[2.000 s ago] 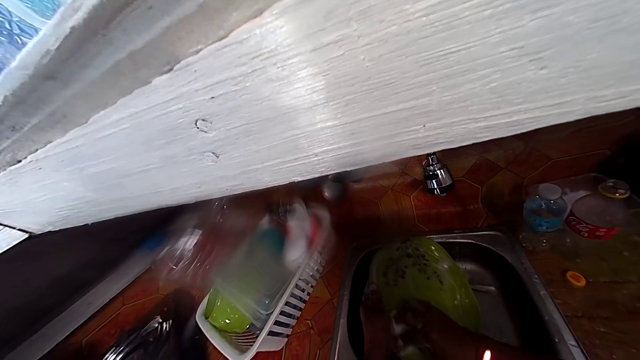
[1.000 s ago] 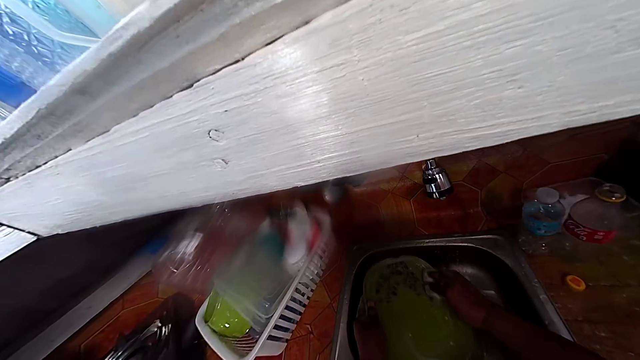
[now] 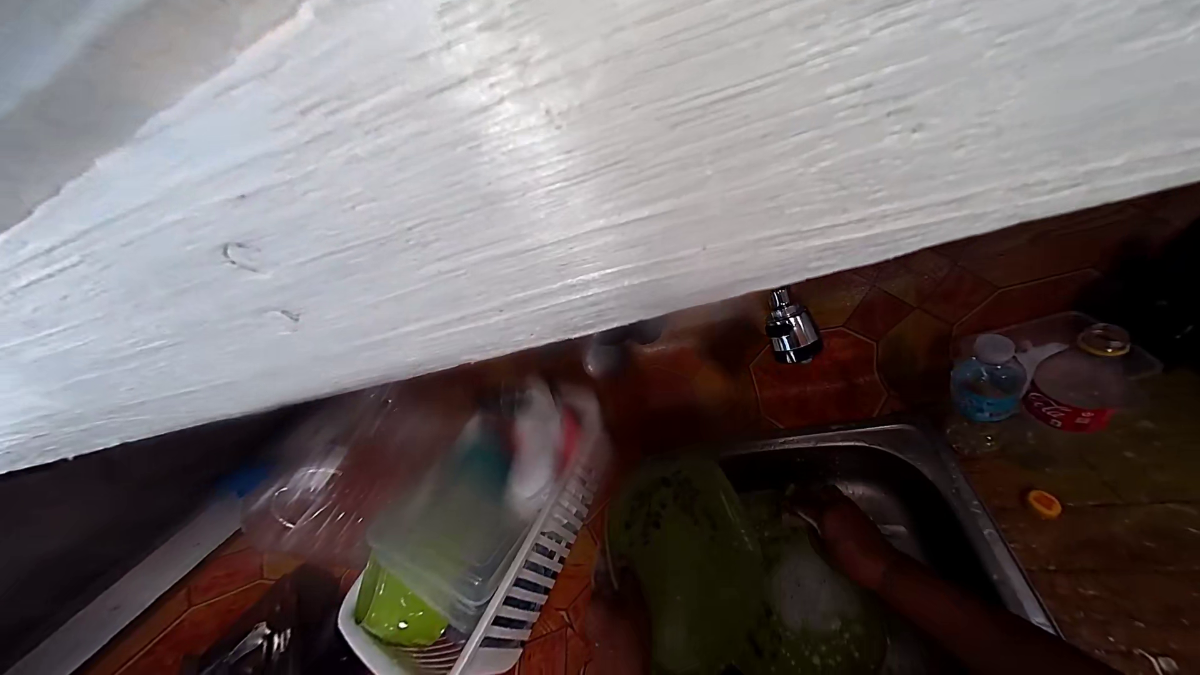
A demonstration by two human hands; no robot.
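Note:
A green plastic board or tray with dark spots (image 3: 689, 553) is tilted over the left side of the metal sink (image 3: 881, 436). At its left edge is my left hand (image 3: 614, 609), fingers wrapped round the edge. My right hand (image 3: 825, 516) is in the sink, right of the green piece, with something small and pale at its fingertips, too unclear to name. Below the right hand lies a second green surface with whitish suds (image 3: 811, 591); whether it is part of the same item I cannot tell. A chrome faucet head (image 3: 794, 333) hangs behind the sink.
A white-painted beam (image 3: 562, 187) crosses the upper view. Left of the sink stands a white dish rack (image 3: 553, 544) with a green container (image 3: 398, 600) and clear plastic ware. To the right are a clear bottle (image 3: 987, 380), a red-labelled bottle (image 3: 1073, 384) and an orange cap (image 3: 1042, 503).
The green board has moved left, over the sink's edge, and the left hand with it. A second green, sudsy surface now shows right of it, below the right hand.

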